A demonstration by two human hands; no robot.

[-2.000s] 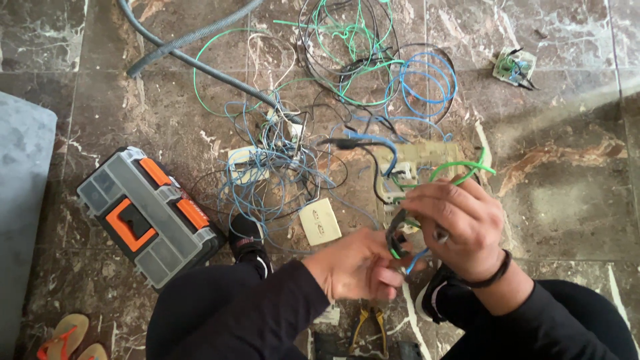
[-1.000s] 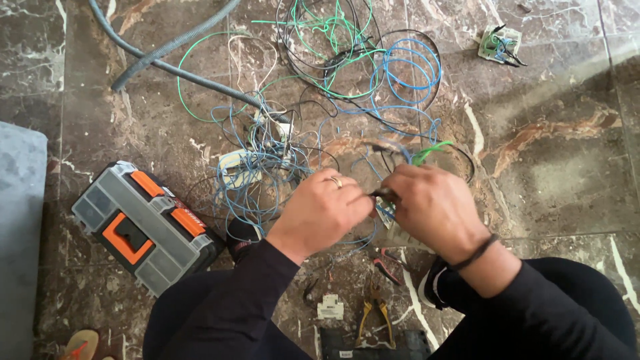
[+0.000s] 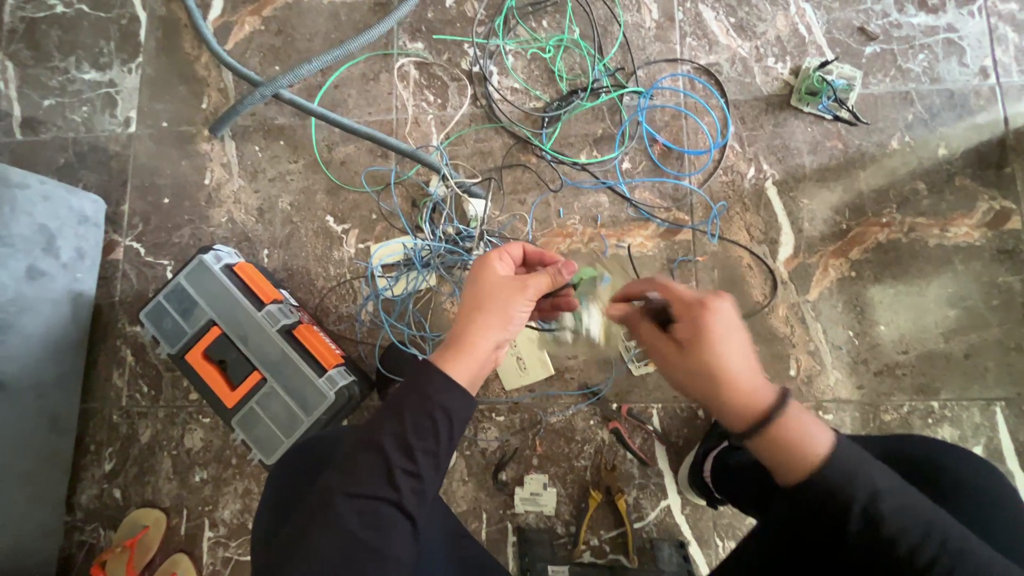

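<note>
My left hand (image 3: 512,300) pinches a dark wire end, with a blurred green piece (image 3: 588,280) just past its fingertips. Facing it, my right hand (image 3: 692,332) has thumb and fingers closed around a small dark thing, blurred by motion. Between the hands is a pale, blurred object (image 3: 590,320), too smeared to identify. A cream socket plate (image 3: 526,362) lies below my left fingers, and a white switch frame (image 3: 638,354) is partly under my right hand. Left of my left hand, thin blue wires (image 3: 408,312) tangle over a cream frame (image 3: 400,268).
A toolbox with orange latches (image 3: 248,352) stands at the left. Yellow-handled pliers (image 3: 606,512), red-handled pliers (image 3: 628,436) and a white modular device (image 3: 535,494) lie near my feet. Grey conduit (image 3: 320,68), coiled blue wire (image 3: 680,124) and a wired box (image 3: 826,88) lie beyond.
My hands, together one second ago, have moved apart. The red-handled pliers, visible on the floor one second ago, still lie there.
</note>
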